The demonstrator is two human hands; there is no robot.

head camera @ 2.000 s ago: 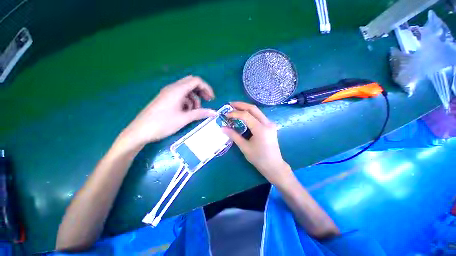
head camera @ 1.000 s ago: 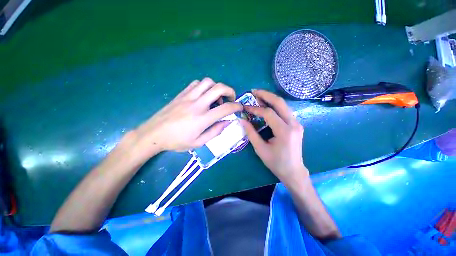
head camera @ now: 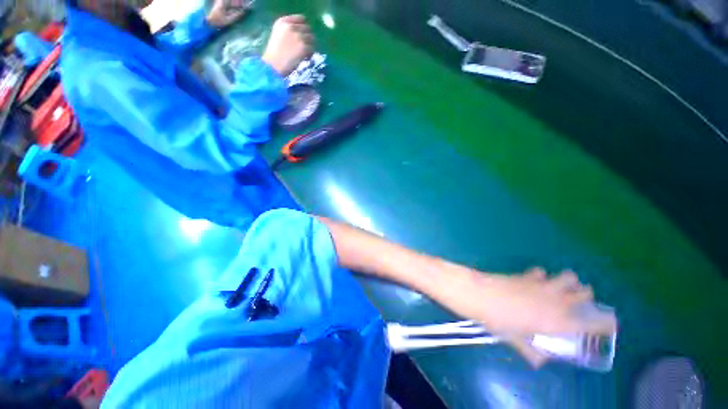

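Note:
My left hand (head camera: 539, 307) reaches in from the blue sleeve and lies over a white device housing (head camera: 599, 339) at the lower right, blurred. Its thumb is on the near side and its fingers on the far side, gripping the housing. Two white lead wires (head camera: 443, 334) run left from under the hand across the green table. The round screw tray (head camera: 669, 387) is cut off by the bottom edge at the right. My right hand is out of the picture.
Another housing (head camera: 503, 62) with white leads lies on the green strip at the top. A neighbour in a blue smock (head camera: 160, 104) sits at the upper left, by a black and orange screwdriver (head camera: 335, 132) and small tray (head camera: 299, 105). Blue stools (head camera: 54, 335) and a brown box (head camera: 44, 265) stand at left.
The view has swung left, bringing in the neighbour. My right hand and my screwdriver have left the picture. The screw tray now shows at the lower right edge.

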